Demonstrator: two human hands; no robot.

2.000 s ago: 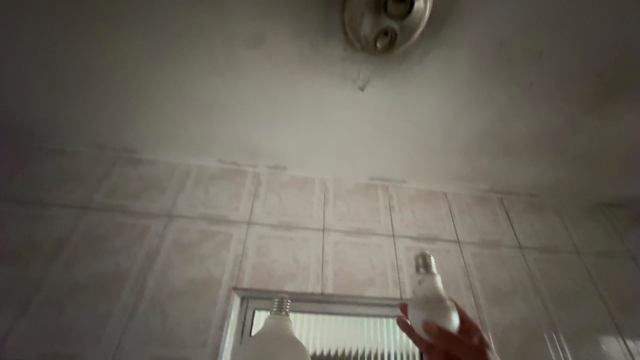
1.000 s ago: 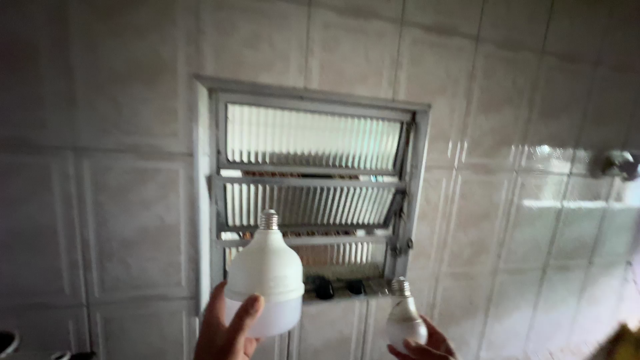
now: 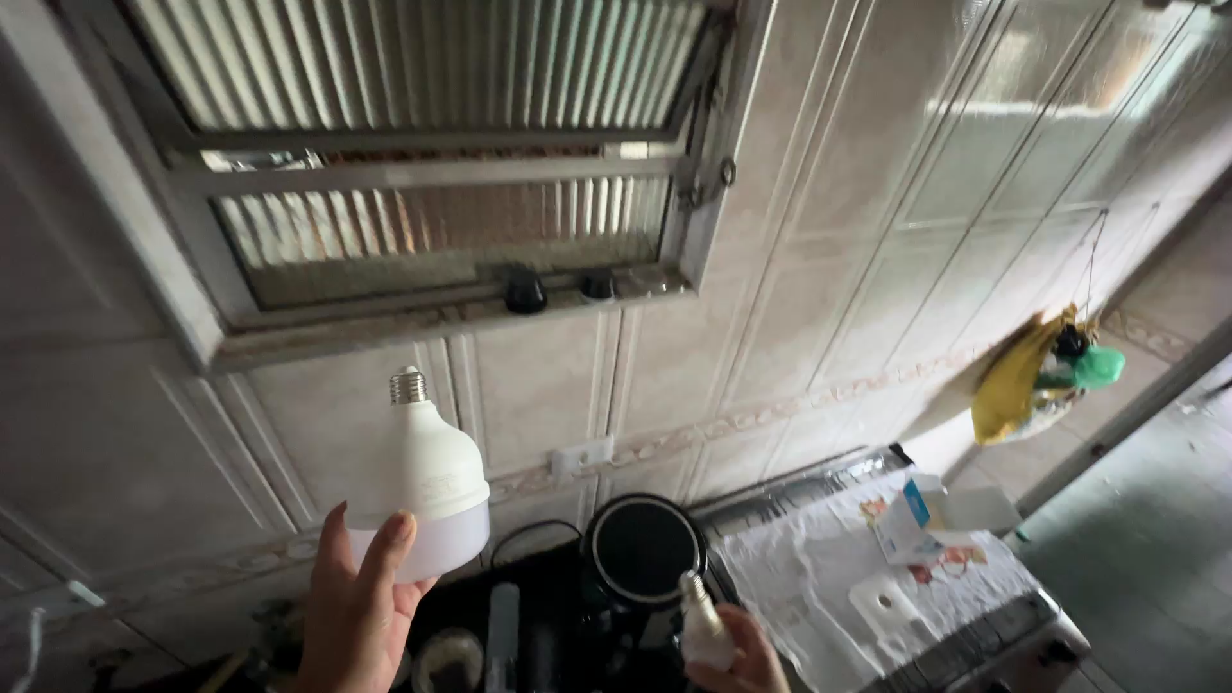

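Note:
My left hand (image 3: 361, 597) grips a large white LED light bulb (image 3: 433, 481) by its wide lower part, its metal screw base pointing up. Lower right of it, my right hand (image 3: 739, 654) holds a smaller white light bulb (image 3: 705, 630), also with the screw base upward and tilted a little left. The two bulbs are apart. Behind the smaller bulb is a round dark pan or lid (image 3: 645, 551).
A ribbed-glass window (image 3: 423, 173) has two small dark objects on its sill. A stove (image 3: 1049, 626) bears a white cloth (image 3: 770, 568), an opened box (image 3: 910, 525) and a white insert. Yellow and green bags (image 3: 1020, 385) hang on the tiled wall, near a wall socket (image 3: 582, 458).
The view has swung down from the ceiling fixture, past the window, to the stove and counter. Both hands still hold their bulbs; the left hand's grip shows fully now.

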